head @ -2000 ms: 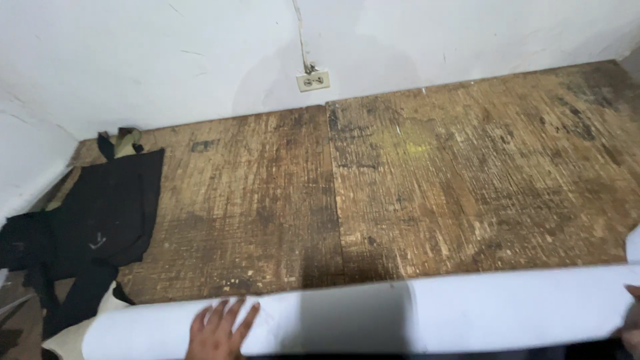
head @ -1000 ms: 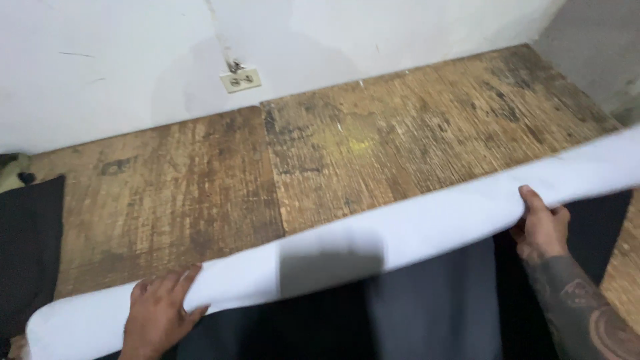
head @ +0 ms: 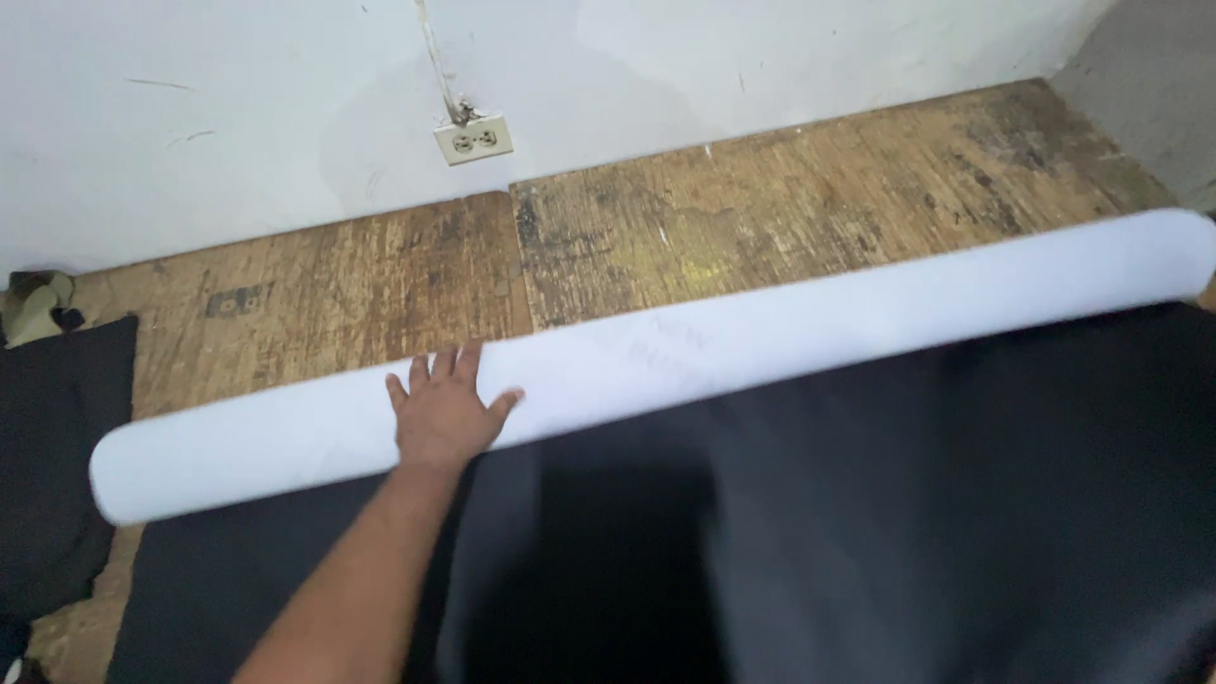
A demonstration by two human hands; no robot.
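A long roll with a white outer face (head: 779,347) lies aslant across the worn plywood surface (head: 380,285). My left hand (head: 446,408) rests on top of the roll, left of its middle, palm down with the fingers spread. Smooth black sheet material (head: 836,503) stretches from the roll's near side toward me, under my left forearm. Faint writing shows on the white face. My right hand is out of view.
Dark fabric (head: 57,456) lies at the left edge, with a camouflage-patterned cloth scrap (head: 38,304) behind it. A wall outlet (head: 473,141) sits just above the plywood's back edge. A grey wall (head: 1154,95) stands at the right.
The roll lies farther back over the plywood than two seconds ago, and more black sheet shows in front of it. My right hand, on the roll one second ago, has left the view.
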